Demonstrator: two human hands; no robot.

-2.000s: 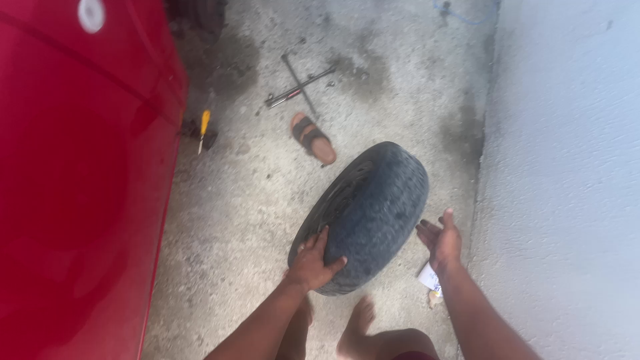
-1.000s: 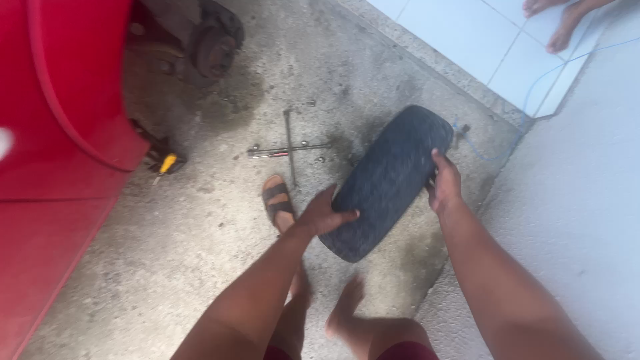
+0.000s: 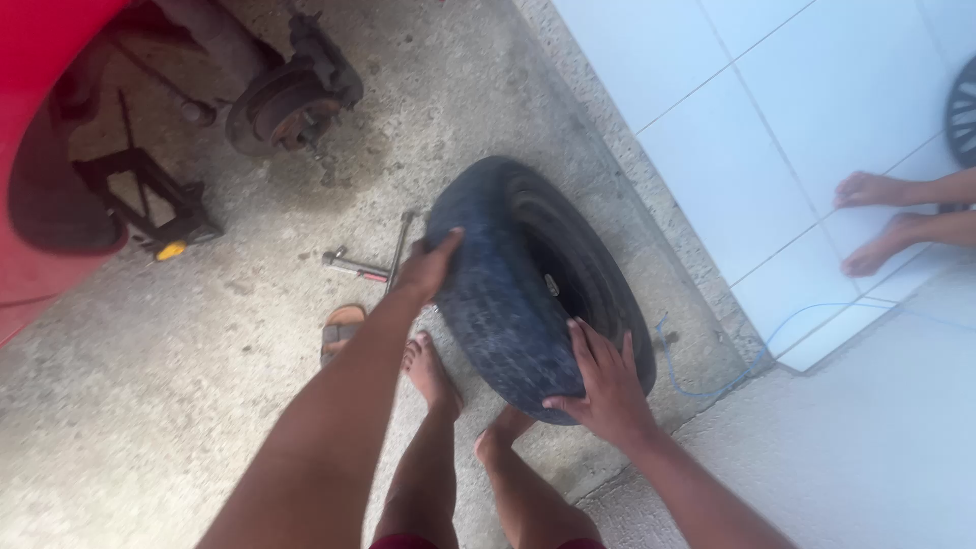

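A car wheel with a black rubber tire (image 3: 488, 305) stands tilted on the concrete floor, its rim side facing right. My left hand (image 3: 428, 268) presses on the tread at the left, fingers out along it. Lower right, my right hand (image 3: 606, 377) grips the tire's edge, thumb on the tread and fingers over the sidewall. A cross-shaped lug wrench (image 3: 358, 267) lies on the floor just left of the wheel, partly hidden by my left hand and arm. The car's bare wheel hub with its brake disc (image 3: 286, 114) shows at the upper left, apart from the tire.
A scissor jack (image 3: 145, 194) with a yellow part stands under the red car body (image 3: 46, 282). A sandal (image 3: 341, 332) lies beside my bare foot. Another person's feet (image 3: 877, 229) rest on the raised tiled floor (image 3: 686, 168), near a wheel cover (image 3: 964, 114). A blue cord (image 3: 709, 394) crosses the floor edge.
The tire has turned so its rim side now faces right. My right hand, apart from the tire two seconds ago, is on it now. The view has swung, bringing the hub into sight.
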